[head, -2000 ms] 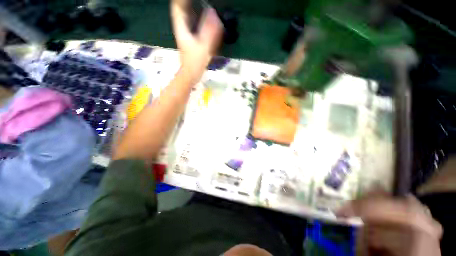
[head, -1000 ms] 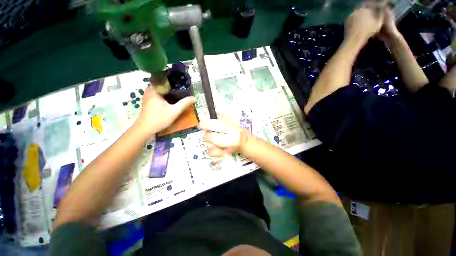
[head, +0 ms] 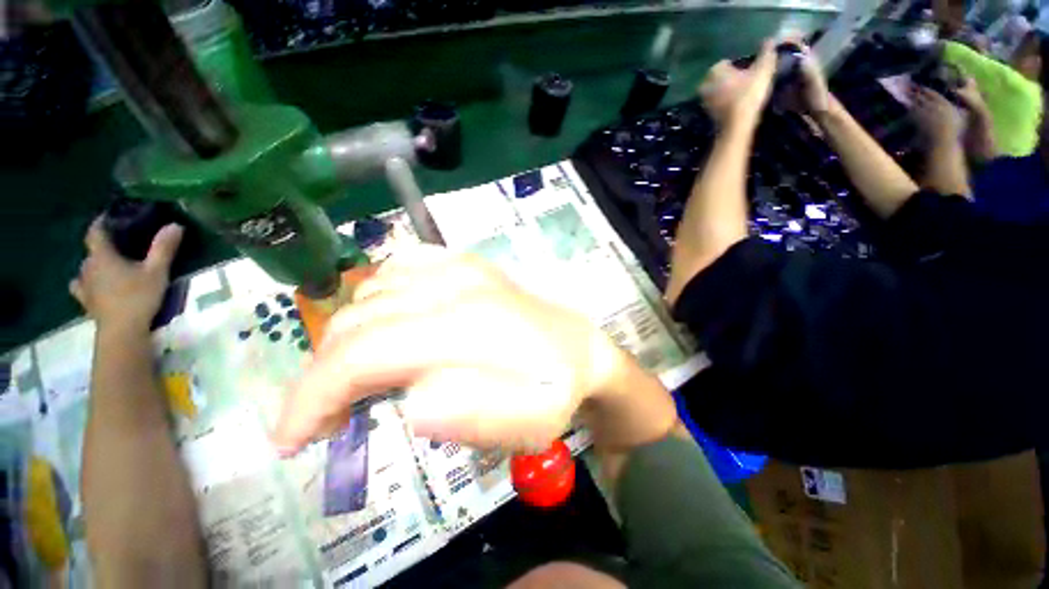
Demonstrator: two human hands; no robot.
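Note:
The green press (head: 236, 173) stands at upper left with its ram over the orange pad (head: 308, 319), which is mostly hidden by my right hand. My left hand (head: 124, 276) holds a black round housing (head: 140, 226) at the far left, by the belt's near edge. My right hand (head: 460, 345) is large and bright in front of the press, palm down, fingers pointing left. The grey press lever (head: 412, 201) runs down behind it; whether the hand touches the lever is hidden. Small dark discs (head: 276, 320) lie left of the pad. A red ball (head: 544, 473) shows below my right wrist.
Black units (head: 551, 105) stand on the green conveyor belt (head: 495, 69). A co-worker's hands (head: 768, 83) are at upper right over a shiny black parts pile (head: 656, 173). Yellow pieces (head: 181, 394) lie on the printed paper (head: 236, 506). A cardboard box (head: 897, 518) is at lower right.
The camera view has shifted. My left hand has moved from under the ram to the far left with the housing. My right hand has moved up and left over the bench; the red ball has appeared.

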